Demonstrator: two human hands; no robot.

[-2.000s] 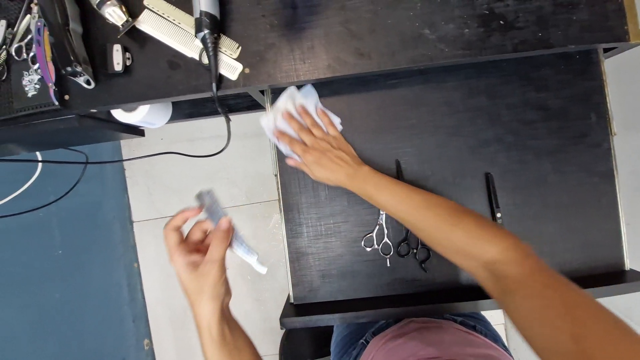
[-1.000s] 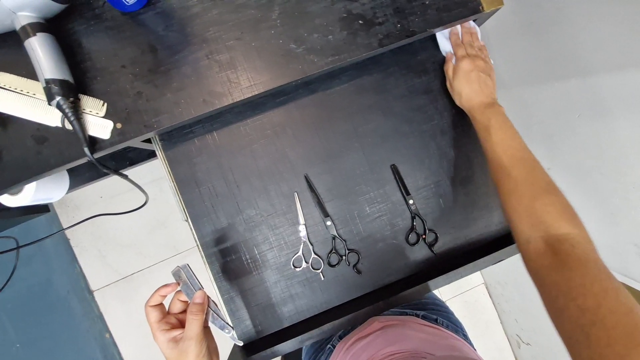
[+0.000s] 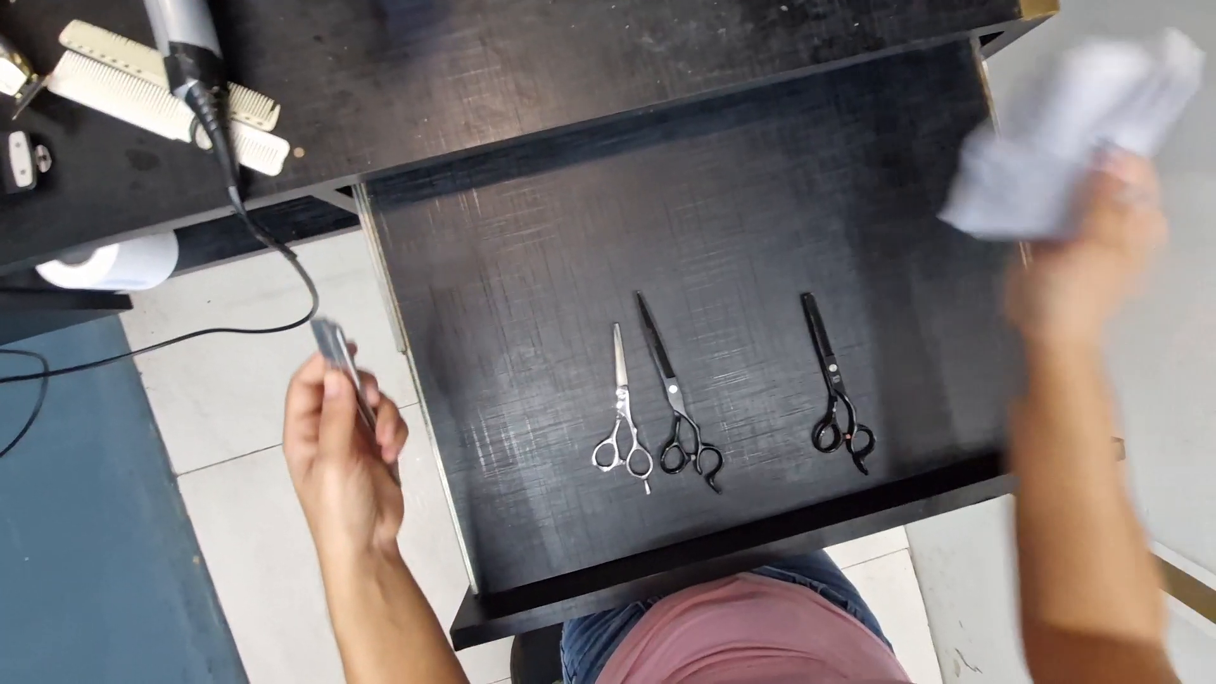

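My left hand (image 3: 347, 437) is closed around a slim grey metal tool (image 3: 344, 361), perhaps a folding razor, left of the pulled-out black drawer (image 3: 722, 228). Blurred by motion, my right hand (image 3: 1102, 237) grips a crumpled white cloth or tissue (image 3: 1073, 133) above the drawer's right edge. On the drawer surface lie silver hair scissors (image 3: 622, 418) and, close beside them, black hair scissors (image 3: 676, 389). Black thinning scissors (image 3: 836, 389) rest farther right, apart from those two. All three point away from me, and neither hand touches them.
Over the drawer runs a black counter (image 3: 570, 85). On its left are a hair dryer (image 3: 190, 57), pale combs (image 3: 123, 90) and a small black-and-white object (image 3: 21, 161). A cord (image 3: 237, 328) hangs from the dryer across the floor. A white roll (image 3: 114, 261) sits below the counter.
My right hand first pressed the white cloth at the drawer's far left corner, then at its far right corner; now it is lifted with the cloth. My left hand keeps the grey tool, now turned more upright.
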